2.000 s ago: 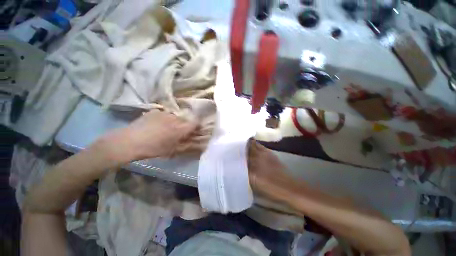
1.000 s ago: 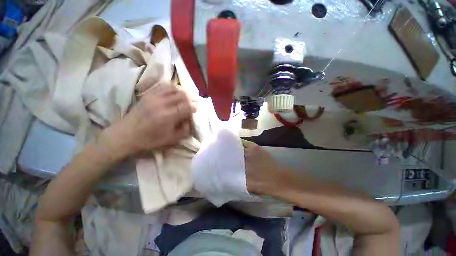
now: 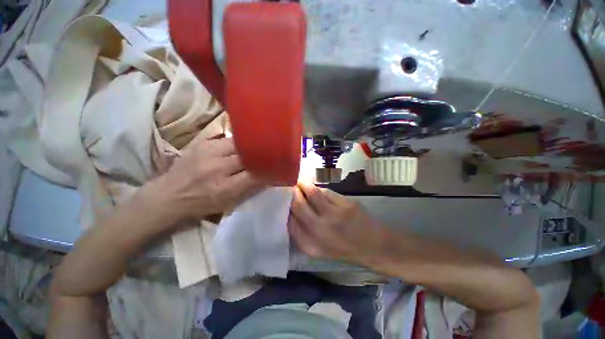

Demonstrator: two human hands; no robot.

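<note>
The cream garment body [image 3: 126, 112] lies heaped left of the needle area, with one flap hanging over the table's front edge. The whiter waistband strip [image 3: 255, 235] hangs beside it, between my hands. My left hand [image 3: 205, 175] lies flat on the cream cloth, its fingertips partly behind the red guard [image 3: 265, 93]. My right hand [image 3: 328, 222] pinches the right edge of the white strip just below the lit needle area. The needle and presser foot are hidden by the guard and glare.
The machine head [image 3: 345, 40] fills the top, with its tension dial [image 3: 391, 171] right of the guard. A pale machine table [image 3: 451, 228] extends right, with a control panel [image 3: 559, 228] at its edge. Cloth lies across my lap.
The view has moved closer to the machine head, so the guard looks larger. The white strip now hangs flatter, and my right fingertips show at its edge. My left hand has flattened on the cloth.
</note>
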